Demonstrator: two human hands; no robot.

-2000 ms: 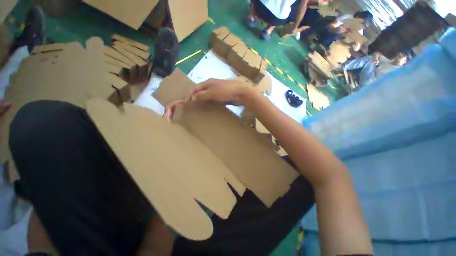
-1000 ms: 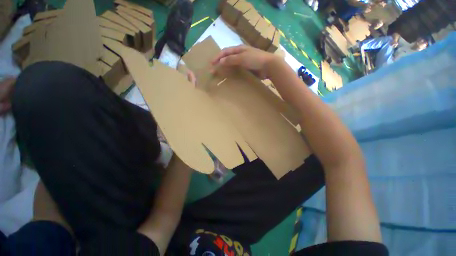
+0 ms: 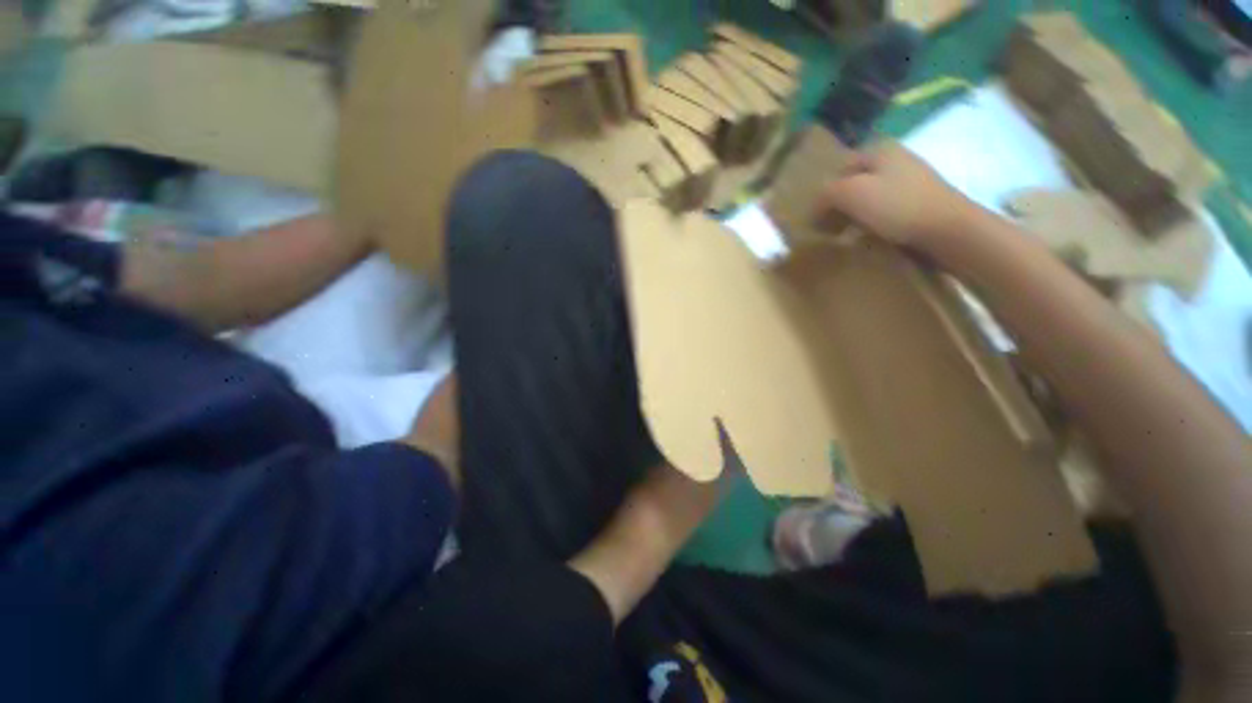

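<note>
A brown die-cut cardboard blank (image 3: 920, 398) is held above my lap, with a fold along its length. Its left flap (image 3: 728, 343) has a rounded end and a narrow notch and stands off the main panel. My right hand (image 3: 893, 195) grips the blank's upper end, fingers bent over it. My left forearm reaches up under the flap; my left hand is hidden behind the cardboard. The picture is blurred.
Folded inserts (image 3: 714, 103) stand in rows beyond my knee. Another row (image 3: 1098, 117) lies on a white sheet (image 3: 989, 151) at the upper right. At left, a neighbouring person in a dark blue sleeve (image 3: 343, 508) sits close, holding a cardboard piece (image 3: 398, 137). The floor is green.
The view has swung left, so the neighbour shows more and the blue sheeting is out of view. My right hand still holds the blank, whose flap stands more apart. My left fingers no longer show.
</note>
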